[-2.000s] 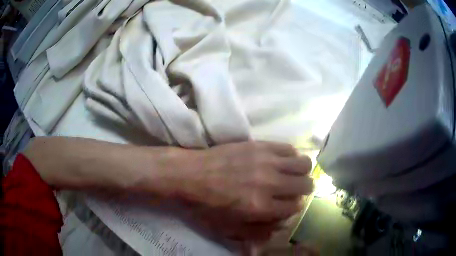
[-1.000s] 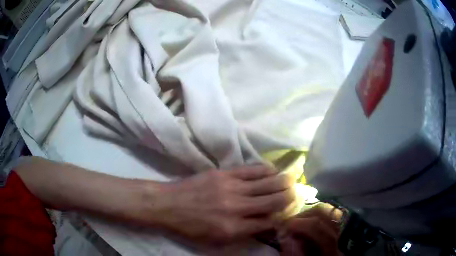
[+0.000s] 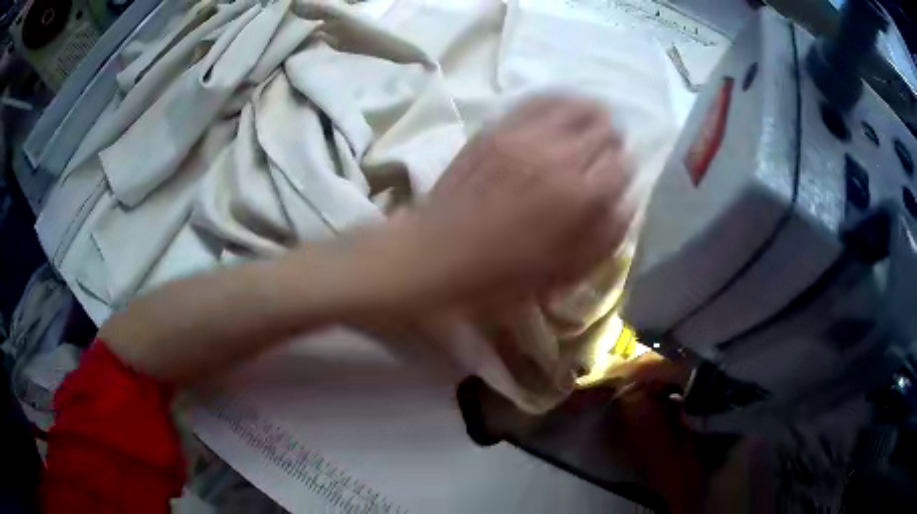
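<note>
The cream cloth [image 3: 332, 90] lies in large folds over the left and back of the table, and a bunched part [image 3: 523, 351] reaches the bright light under the machine head. My left hand [image 3: 538, 191] is raised over the cloth, blurred, fingers bent; whether it grips cloth is unclear. My right hand [image 3: 654, 407] is low by the needle area, dark and partly hidden, touching or close to the cloth's edge. The white-grey sewing machine head [image 3: 734, 231] with a red badge stands at the right. The needle is hidden in glare.
The white table [image 3: 332, 412] has printed ruler marks along its front edge. A dark-outlined piece [image 3: 483, 412] lies left of my right hand. Crumpled grey cloth [image 3: 35, 341] hangs below the table's left edge. A small flat piece [image 3: 684, 65] is behind the machine head.
My left hand has moved from beside the needle up and away over the cloth. The cloth near the needle is now bunched. The view has shifted, showing more of the machine head's side.
</note>
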